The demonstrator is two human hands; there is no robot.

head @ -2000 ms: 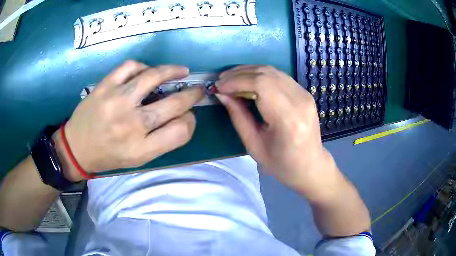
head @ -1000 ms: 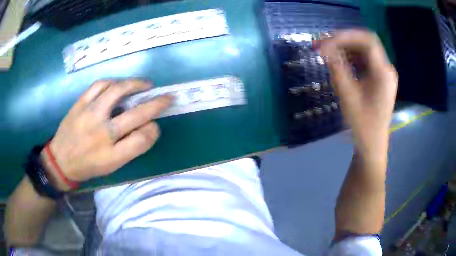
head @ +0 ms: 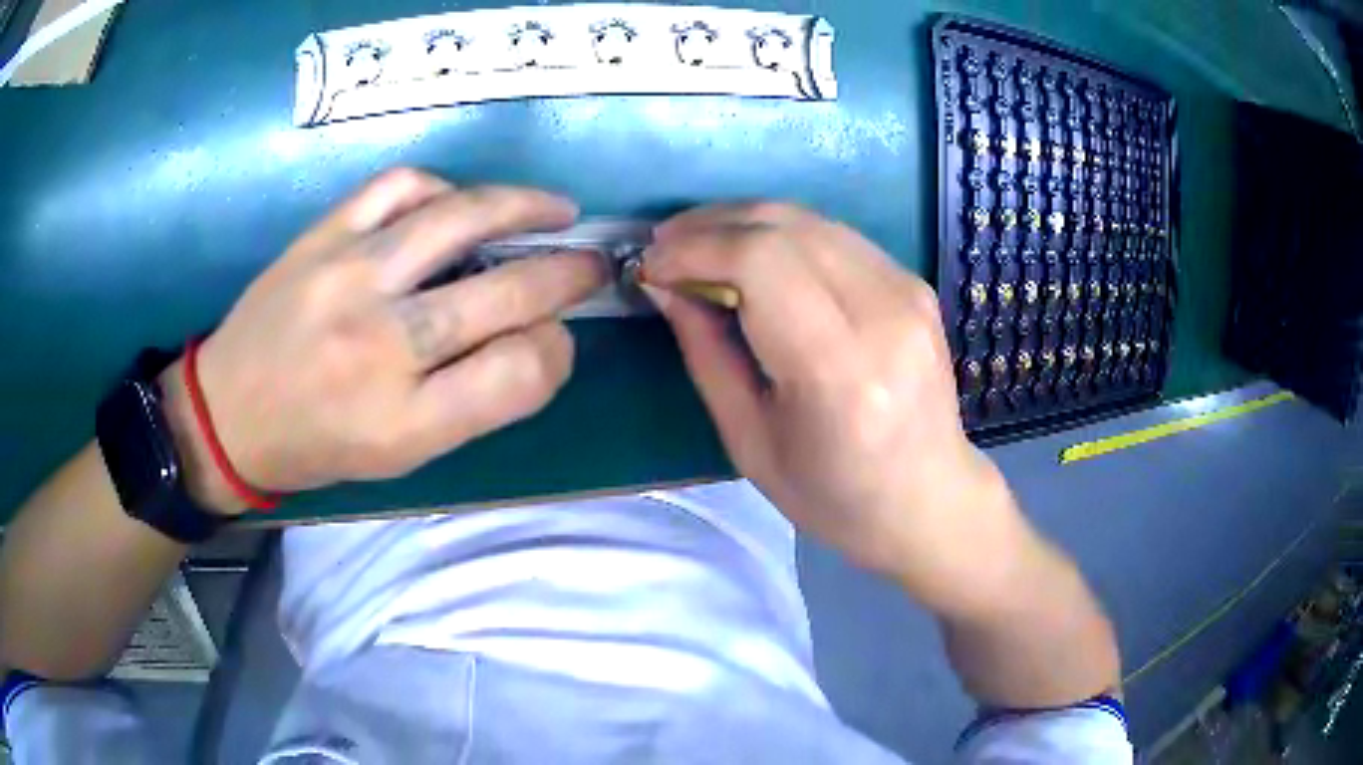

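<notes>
A pale six-position strip lies on the green bench, mostly hidden under both hands. My left hand rests over its left part, fingers spread, fingertips pressing near its middle. My right hand pinches a thin brass-yellow hand tool with a reddish tip over a seat of the strip, its fingertips close to my left fingertips. Whether a small component is at the tip cannot be told. The black component tray stands at the right, with shiny parts in its pockets.
Another six-seat strip lies farther back on the bench. A black tray stack stands at the far right. A tan board shows at the upper left. The bench's front edge runs before my body.
My right hand was over the tray a second ago and is now back at the strip beside my left fingertips. My left hand stays on the strip. The camera view has shifted.
</notes>
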